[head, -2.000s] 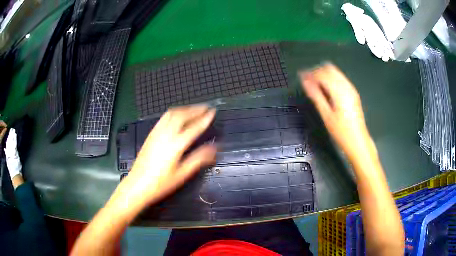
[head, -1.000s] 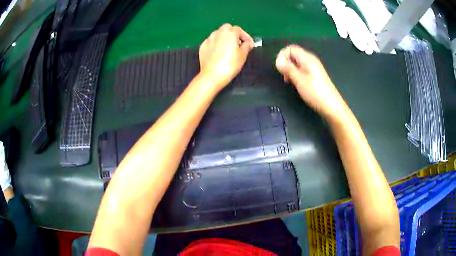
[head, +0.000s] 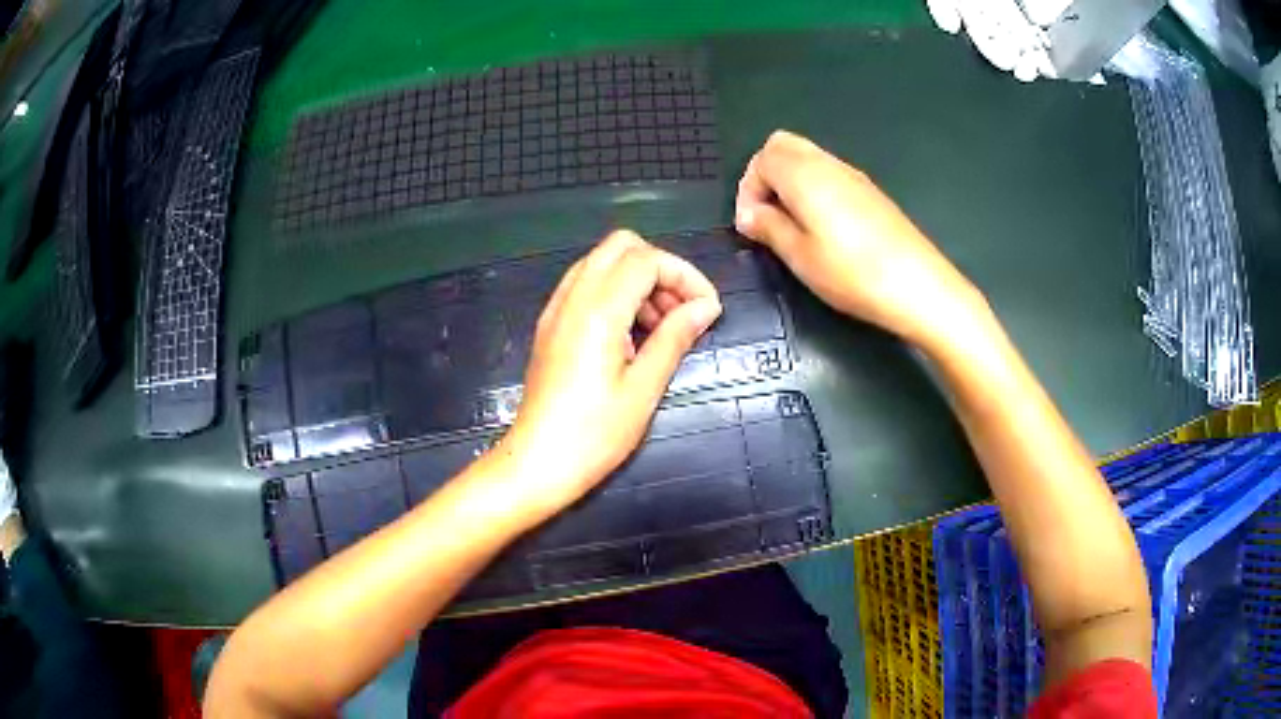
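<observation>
Two black trimmer bases lie underside up, one beyond the other: the far base point(head: 408, 358) and the near base point(head: 717, 485). My left hand point(head: 618, 351) is over the far base, thumb and fingertips pinched together above its right part. My right hand point(head: 829, 232) is pinched at the far base's upper right corner. Any small pad between the fingertips of either hand is hidden. A dark pad sheet point(head: 506, 134) with a grid of small squares lies beyond the bases. My left forearm covers part of the near base.
Printed trimmer bases point(head: 183, 253) are piled at left. Clear plastic strips point(head: 1194, 225) lie at right, with white gloves point(head: 990, 35) and crumpled plastic at the far right. Blue crates point(head: 1040, 590) and a yellow crate point(head: 895, 611) are below the table edge. A person's dark sleeve point(head: 42, 604) shows at left.
My left hand has moved from the pad sheet back towards me, over the far base. My right hand has come slightly left and down to the base's corner. The view has shifted.
</observation>
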